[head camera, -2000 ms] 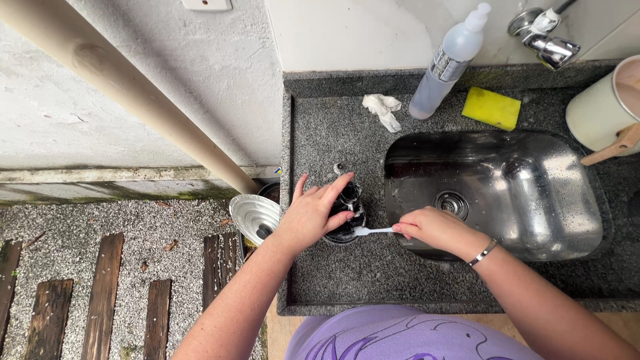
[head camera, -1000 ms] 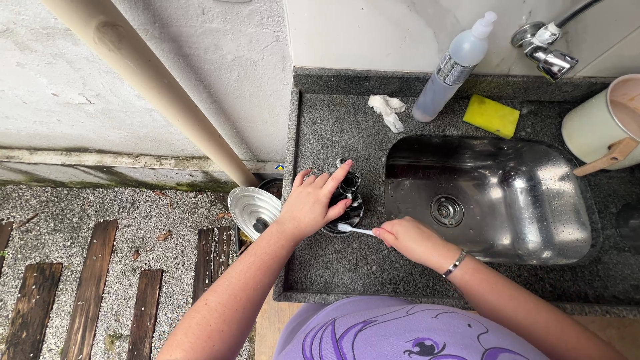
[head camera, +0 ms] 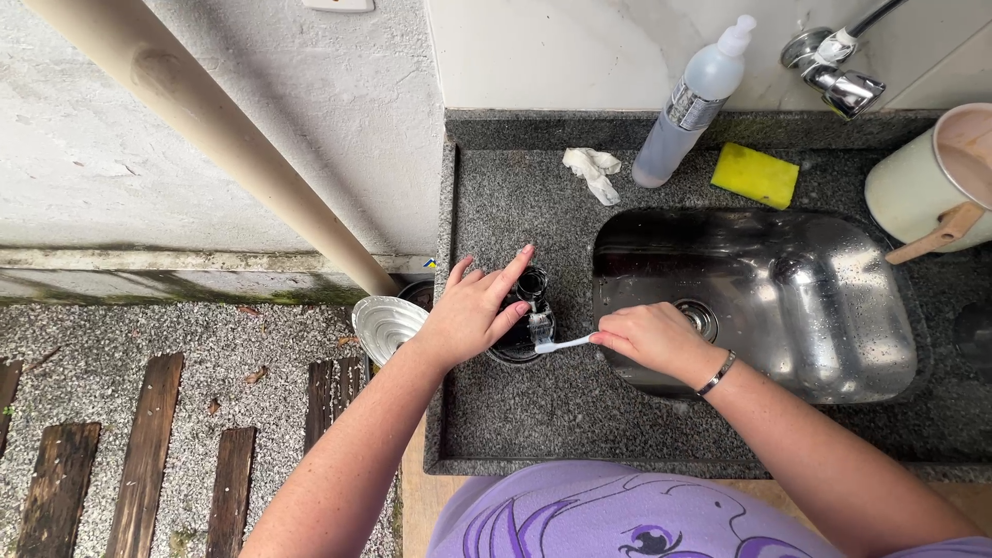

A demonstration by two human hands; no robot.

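A black, shiny object [head camera: 518, 341] with a round open neck [head camera: 532, 284] stands on the granite counter left of the sink; its exact kind is unclear. My left hand [head camera: 479, 310] rests over its left side, index finger extended and thumb against it, partly hiding it. Between the thumb and fingers of my right hand [head camera: 655, 341] is the handle of a white toothbrush [head camera: 564, 344]. Its bristle end touches the black object near some whitish foam or residue [head camera: 541, 319].
The stainless steel sink [head camera: 744, 372] lies at right, with a chrome tap [head camera: 845, 87] above. Behind are a crumpled white cloth or paper [head camera: 593, 172], a pump bottle [head camera: 688, 108] and a yellow sponge [head camera: 755, 175]. A cream pot [head camera: 903, 190] stands right; a metal lid [head camera: 387, 327] leans left.
My left hand stays on the black object and my right hand keeps the toothbrush against it. The round neck shows more plainly now beside my left index finger.
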